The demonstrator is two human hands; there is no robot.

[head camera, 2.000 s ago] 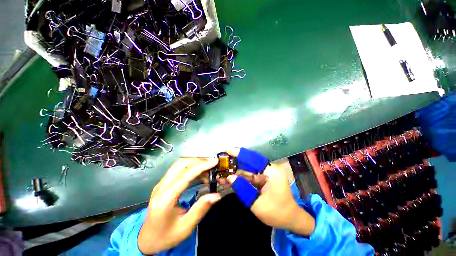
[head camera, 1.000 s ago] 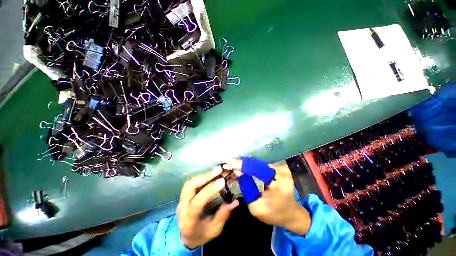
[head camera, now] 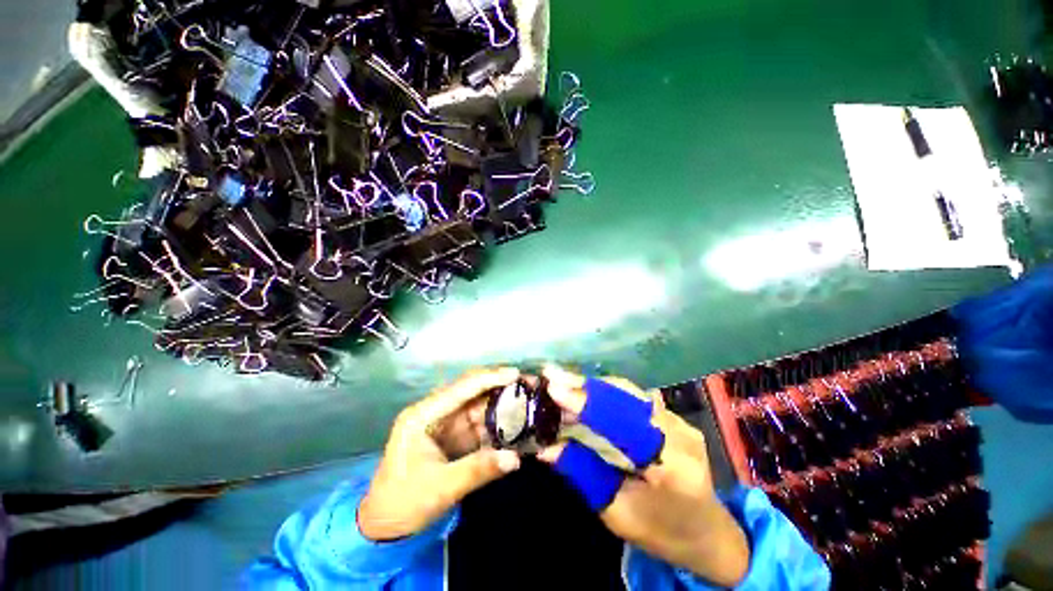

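My left hand (head camera: pixel 445 450) and my right hand (head camera: pixel 635 462) meet in front of my body, low in the middle of the view. Both hold a small dark rounded workpiece (head camera: pixel 516 416) between their fingertips. Its middle shows a pale grey, shiny face. Blue finger wraps (head camera: pixel 624 423) cover two fingers of my right hand. My left fingers curve around the left side of the piece. The fingertips hide part of it, and I cannot tell whether a clip is on it.
A tangled heap of binder clips (head camera: pixel 312 219) spills from an off-white bin (head camera: pixel 534 58) at upper left. A white sheet (head camera: pixel 866 191) with two black strips lies at right. A red tray (head camera: pixel 725 427) with rows of clipped assemblies stands at lower right. A blue sleeve (head camera: pixel 1016 335) shows at the right edge.
The piece has turned between my fingers, so a pale face shows where an amber spot showed two seconds ago. My left hand moved in, then slightly back left. The view has shifted a little.
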